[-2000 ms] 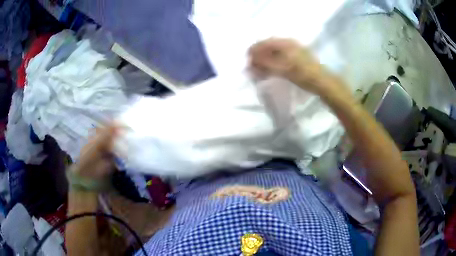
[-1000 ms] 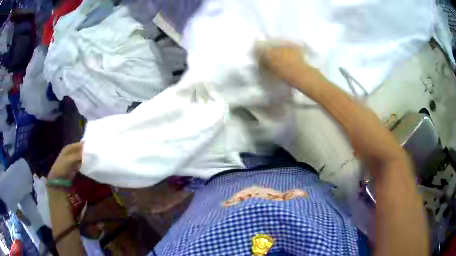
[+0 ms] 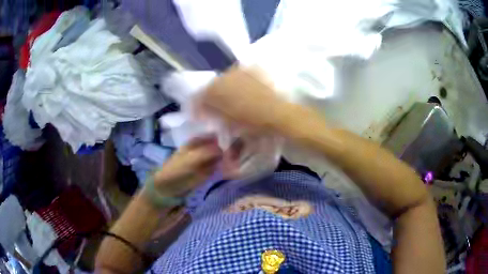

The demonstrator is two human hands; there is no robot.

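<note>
A white garment piece [image 3: 310, 69] lies overexposed across the table top, and part of it is bunched between my hands just above my lap. My left hand [image 3: 187, 163] is at the lower left of the bunch, with fingers closed on the cloth. My right hand [image 3: 241, 101] is above and over the cloth, blurred, and holds it too. The fingertips of both hands are close together and partly hidden by blur and cloth.
A crumpled white heap [image 3: 80, 85] lies at left. The cream-white table [image 3: 406, 69] spreads at right, with the grey metal machine body [image 3: 420, 134] at its edge. Light blue cloth [image 3: 142, 147] hangs below the heap, and a red basket-like thing [image 3: 72, 214] stands lower left.
My left hand has moved right and inward from the far left. My right hand has moved left towards it. The cloth stretched between them is now bunched up.
</note>
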